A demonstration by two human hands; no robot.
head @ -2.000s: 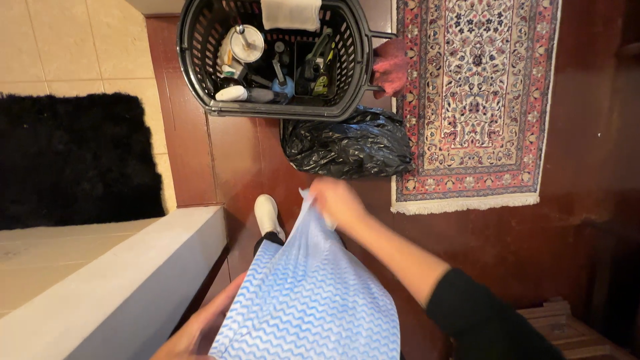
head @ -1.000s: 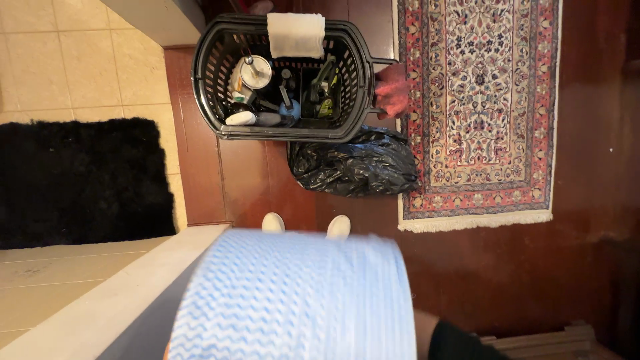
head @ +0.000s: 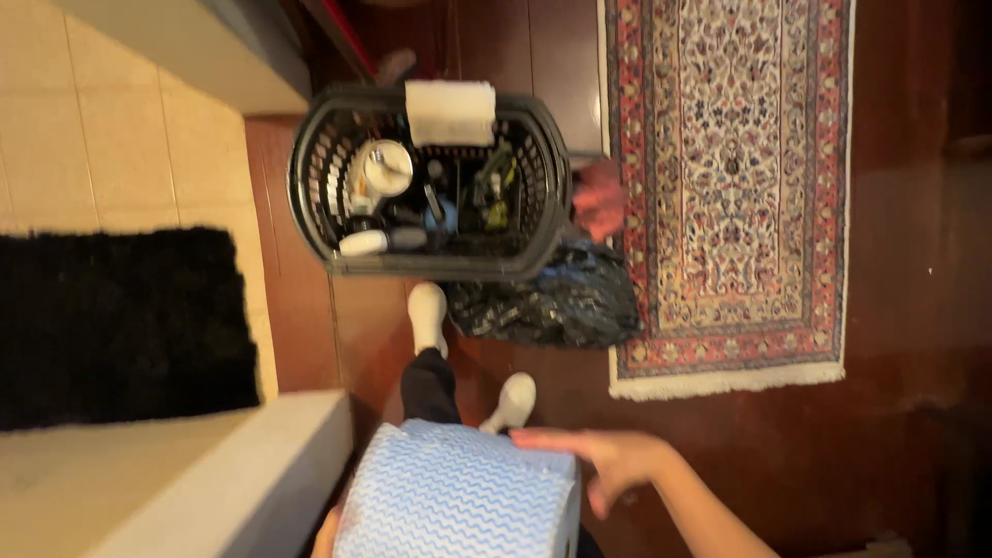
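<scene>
A large roll of blue-and-white wavy-patterned cleaning cloth (head: 457, 496) is held low in front of me. My left hand (head: 327, 535) grips its left side, with most of the hand hidden behind the roll or cut off by the frame. Over the roll's upper right edge lies my right hand (head: 608, 463), fingers touching the cloth and thumb apart, not closed around it. Beyond the roll stands a black plastic basket (head: 434, 267) holding bottles and a white tub (head: 387, 168). A folded white cloth (head: 451, 114) hangs over the basket's far rim.
A black plastic bag (head: 550, 306) lies against the basket, beside a red cloth (head: 598, 200). The patterned rug (head: 732, 194) is at the right, a black shaggy mat (head: 124, 325) at the left. A pale wall edge (head: 256, 473) rises close on my left. My feet are between basket and roll.
Two seconds ago my right hand pulled up a corner of the cloth; now it rests on the roll's edge. The roll sits lower in view than one second ago, and one foot is further forward.
</scene>
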